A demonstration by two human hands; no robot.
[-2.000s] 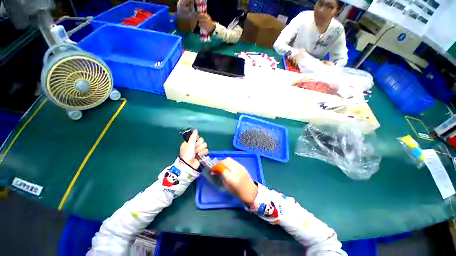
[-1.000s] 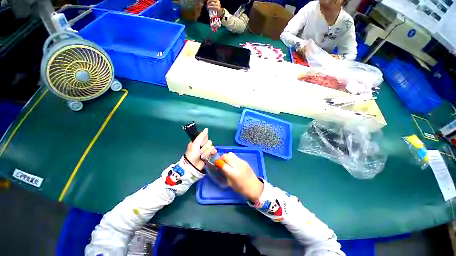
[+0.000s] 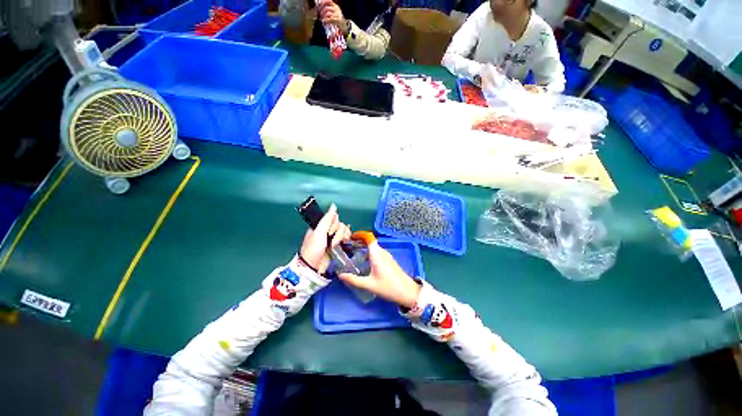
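Note:
My left hand [image 3: 323, 240] is closed around short black parts [image 3: 310, 212], whose dark ends stick up above the fist. My right hand [image 3: 380, 272] holds a crinkled clear bag [image 3: 351, 258] against the left hand, with an orange piece [image 3: 364, 237] at its index fingertip. What is inside the bag cannot be made out. Both hands are over a shallow blue tray [image 3: 366, 322], whose visible part shows bare blue. A second blue tray [image 3: 462, 226] just behind it holds a mass of small grey hardware [image 3: 417, 216].
A long cream block [image 3: 350, 148] crosses the bench with a black tablet [image 3: 351, 94] on it. A fan [image 3: 122, 132] and a blue bin [image 3: 203, 85] stand left. A clear bag of dark parts [image 3: 553, 231] and paper [image 3: 716, 268] lie right. Two people sit opposite.
My right hand has opened its grip somewhat, with the thumb now below the bag and the orange-tipped finger above it. More of the bag shows between my hands. The left hand keeps its hold.

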